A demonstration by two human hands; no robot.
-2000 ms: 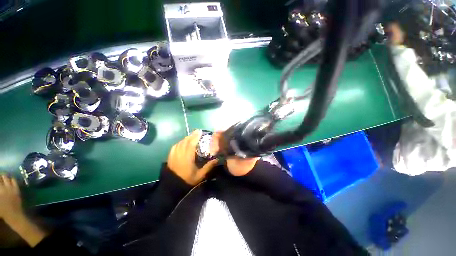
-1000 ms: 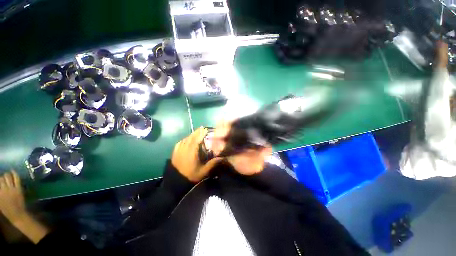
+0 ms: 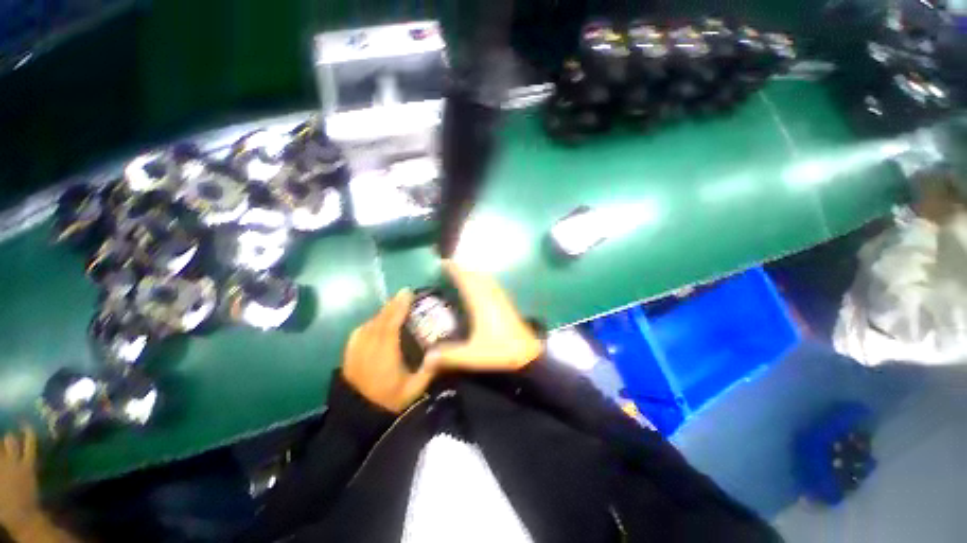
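Note:
A round black unit with a silver top [image 3: 433, 316] is held between my two hands near the bench's front edge. My left hand [image 3: 382, 355] grips its left side. My right hand [image 3: 490, 323] lies around its right side, with the thumb below. The image is blurred, so fingertip contact is hard to make out. The black suspended screwdriver [image 3: 467, 149] hangs just above the hands, beside the white box [image 3: 382, 122]. Neither hand is on the screwdriver.
Several waiting units [image 3: 170, 302] cluster at left. A single unit [image 3: 578, 231] stands right of the white box. A dark row of stacked units [image 3: 663, 90] is at back right. A blue bin [image 3: 721, 339] is below the edge. Another person's hand [image 3: 19, 477] is at far left, a pale sleeve [image 3: 912, 286] at right.
My right hand has let go of the dark screwdriver and now holds the unit. The screwdriver hangs upright above the hands. The single unit at right is now unobstructed. The view has shifted slightly.

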